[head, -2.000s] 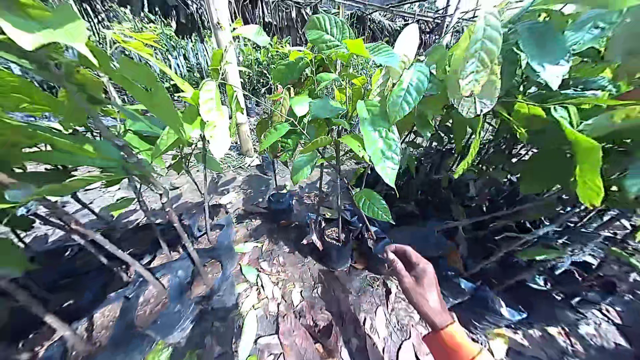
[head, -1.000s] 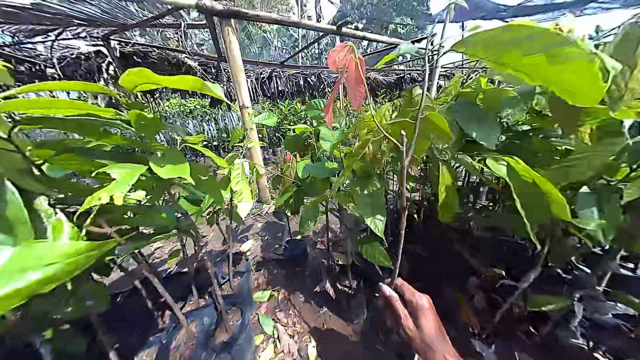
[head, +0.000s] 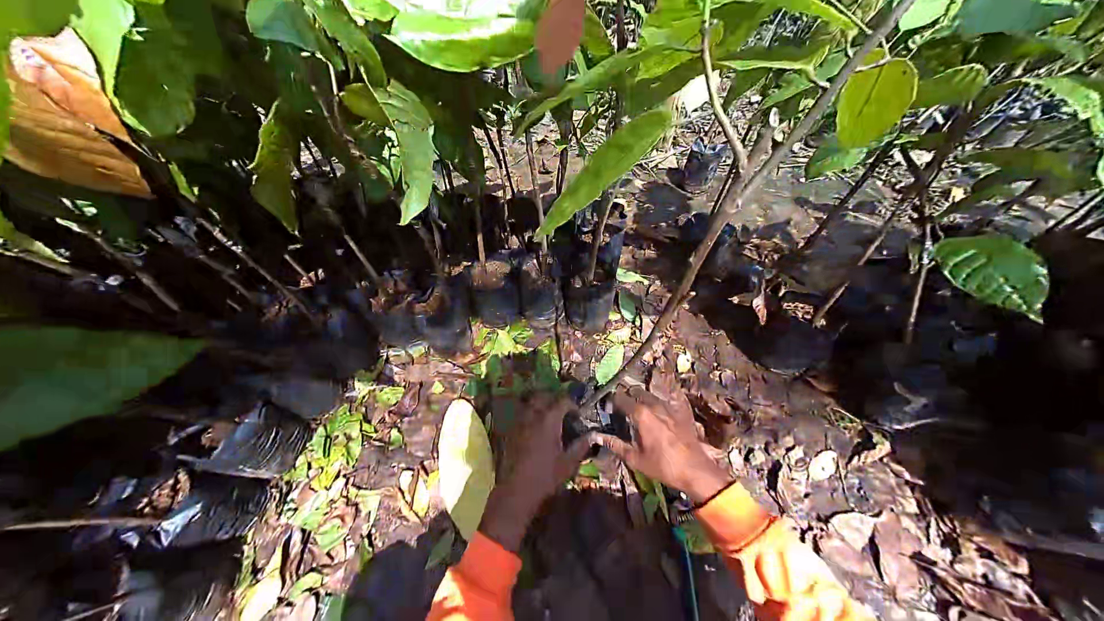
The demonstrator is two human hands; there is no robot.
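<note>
Both my hands meet low in the middle of the head view, around the black plastic nursery bag [head: 595, 423] of a seedling. My left hand [head: 539, 444] is on the bag's left side, blurred and partly in shadow. My right hand [head: 664, 435] grips its right side, fingers spread over the rim at the base of the stem. The seedling's brown woody stem [head: 690, 276] leans up to the right from between my hands and forks higher up. Orange sleeves cover both forearms. The bag's lower part is hidden by my hands.
Rows of potted seedlings in black bags [head: 591, 302] stand ahead and at the left. More seedlings are at the right, with a bag [head: 785, 341] in shadow. Fallen dry leaves [head: 862, 539] cover the ground. Broad green leaves [head: 466, 34] hang across the top.
My left hand has come into view beside my right one at the bag. One second ago my right hand was alone at a stem. The view has swung and tilted down.
</note>
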